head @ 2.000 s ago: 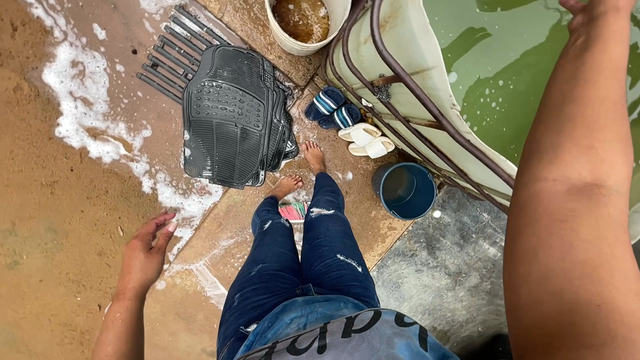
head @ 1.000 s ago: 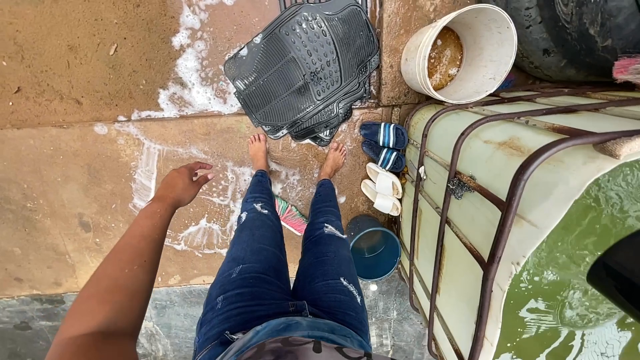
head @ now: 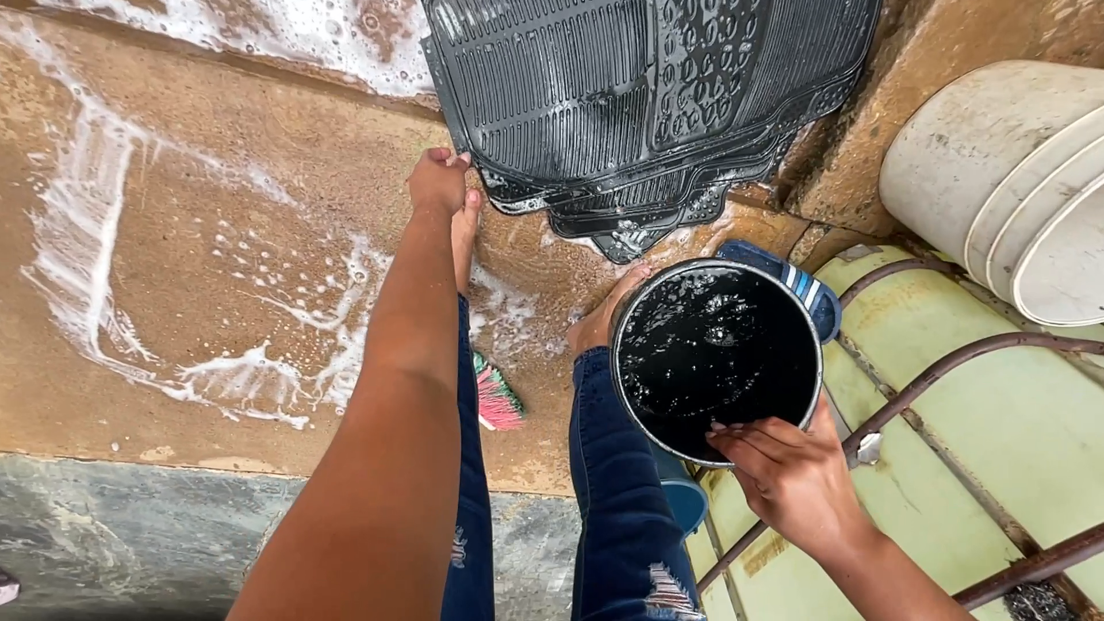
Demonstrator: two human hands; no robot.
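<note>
My right hand [head: 789, 474] grips the rim of a round black container [head: 720, 362] of dark-looking water, its fingers over the inside edge. Near the corner of the top mat in a stack of wet black rubber car floor mats [head: 569, 103], my left hand [head: 440, 181] has its fingers bent; whether it pinches the mat edge I cannot tell. Suds lie on the mats. A brush with pink and green bristles [head: 498, 397] lies on the floor between my legs.
White suds [head: 103, 259] streak the brown floor at left. A white bucket [head: 975, 172] stands at right, above a caged pale plastic tank [head: 975, 405]. A blue slipper [head: 815, 293] and a blue bucket [head: 686, 500] are partly hidden behind the black container.
My right hand, out of view one second ago, now holds the black container over the floor. My left hand has moved to the mats' corner. The view has moved closer to the mats.
</note>
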